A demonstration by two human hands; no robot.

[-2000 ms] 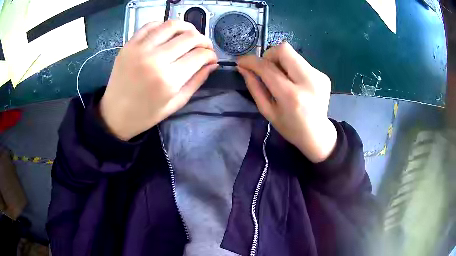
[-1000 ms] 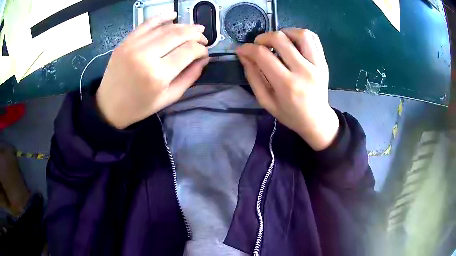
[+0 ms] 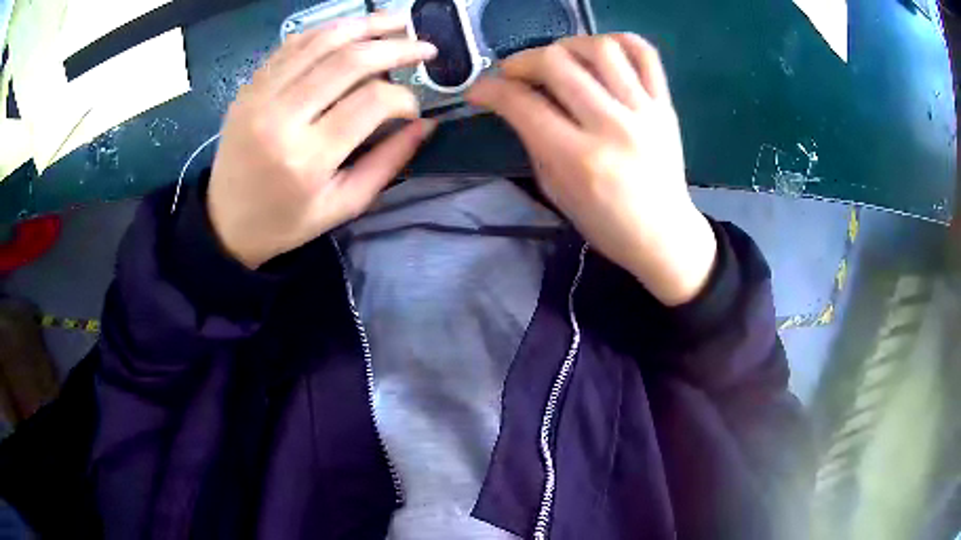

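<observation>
A grey front housing [image 3: 422, 79] lies at the bench's near edge, slightly tilted in the picture, its far side cut off by the top edge. Its oval window [image 3: 446, 44] and round speaker grille [image 3: 525, 25] show between my hands. My bare left hand [image 3: 306, 142] covers its left part, fingers on top and thumb at the near edge. My bare right hand [image 3: 611, 148] has its fingertips on the near edge below the window and grille. Whether a thin dark strip is under the fingertips is too blurred to tell. A white wire [image 3: 191, 158] curls beside my left wrist.
The green bench [image 3: 717, 105] has a worn, curved near edge. Cream sheets [image 3: 132, 79] with dark bands lie at bench left. A pale paper piece [image 3: 827, 23] is at upper right. A red object [image 3: 30, 243] and yellow-black floor tape [image 3: 832, 290] are below the bench.
The housing has shifted slightly up and right and turned, its right side now higher. Both hands have moved up a little. The dark strip seen between the fingertips earlier is no longer clear.
</observation>
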